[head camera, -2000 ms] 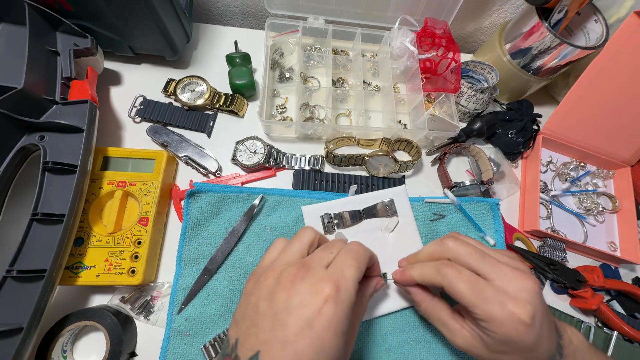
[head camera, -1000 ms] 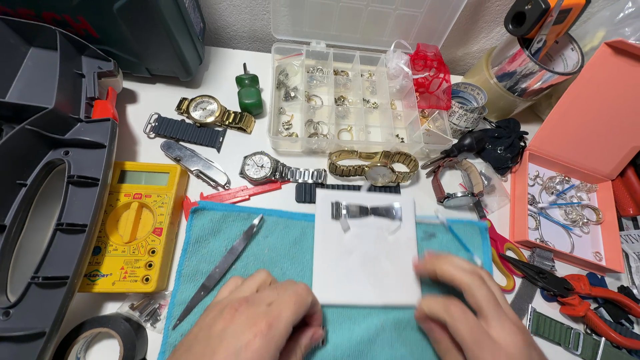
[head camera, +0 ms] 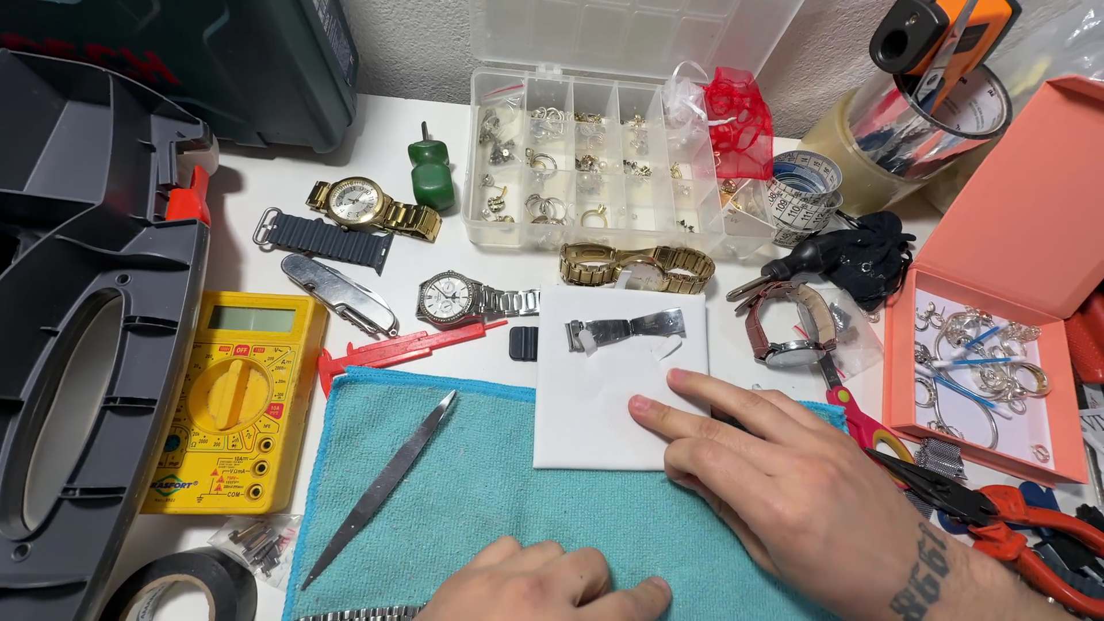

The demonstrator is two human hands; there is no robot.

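Observation:
My right hand [head camera: 759, 474] rests its fingertips on the lower right of a white square pad [head camera: 595, 423]. A metal watch clasp [head camera: 627, 329] lies on the pad's upper part with small clear scraps beside it. Below the pad, my left hand [head camera: 543, 582] lies on the turquoise cloth [head camera: 466, 483], fingers curled, partly cut off by the frame; whether anything is under it is hidden. Metal tweezers [head camera: 379, 492] lie to its upper left. A silver metal watch band [head camera: 362, 613] shows at the bottom edge, beside my left hand.
A yellow multimeter [head camera: 233, 388] and grey plastic case part [head camera: 103, 328] stand left. Behind lie several watches, a folding pocketknife [head camera: 338, 295], red calipers [head camera: 414, 349] and a jewelry organizer [head camera: 595, 237]. On the right are a coral jewelry box [head camera: 983, 453], scissors [head camera: 862, 423] and red-handled pliers [head camera: 1005, 517].
Two seconds ago both hands were together over the pad, fingertips at a small dark part. They have parted; my left hand has moved down off the pad. The pad now lies straighter.

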